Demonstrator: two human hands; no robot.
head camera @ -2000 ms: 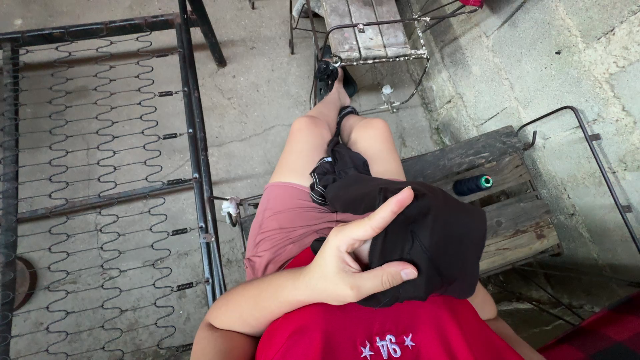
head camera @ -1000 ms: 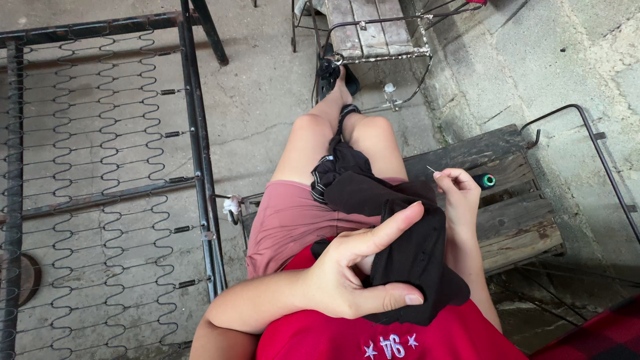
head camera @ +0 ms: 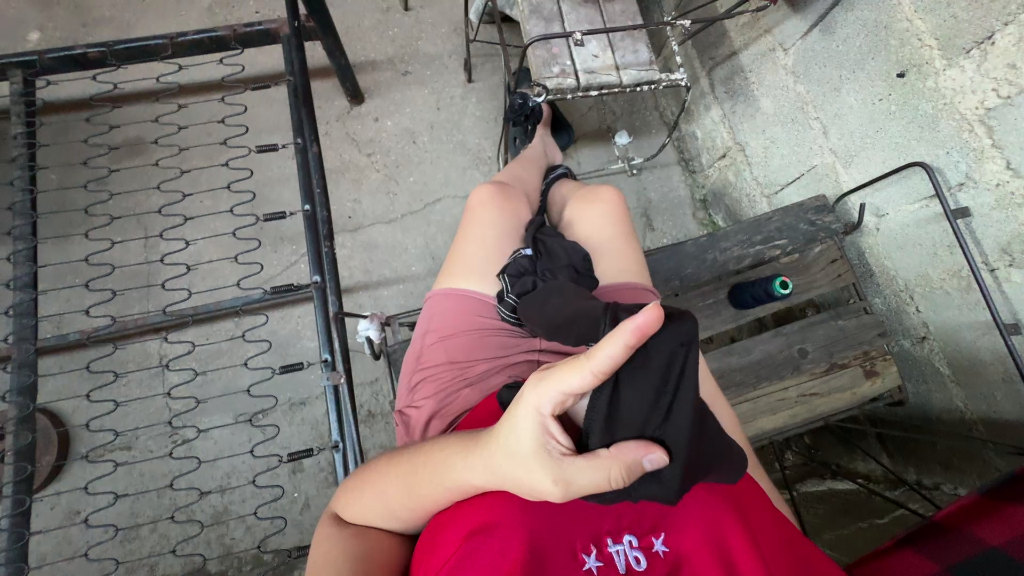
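Observation:
My left hand [head camera: 568,432] holds a black cloth garment [head camera: 664,392], its index finger and thumb spread over the near side while the other fingers are hidden behind the fabric. More of the cloth trails over my lap and between my knees. Only the forearm of my right arm shows, at the right of the garment; the hand itself is hidden behind the cloth. A spool of dark thread [head camera: 758,292] with a green end lies on its side on the wooden slatted bench [head camera: 800,360], right of my lap.
A black metal frame with wire springs [head camera: 320,264] stands on the concrete floor at left. Beyond my feet is a small slatted seat [head camera: 592,48] with a metal frame. A rough block wall [head camera: 896,104] runs along the right, with a bent metal rod [head camera: 960,224] beside it.
My right hand, which held what looks like a needle beside the spool one second ago, has moved back behind the black cloth. My left hand keeps about the same pose.

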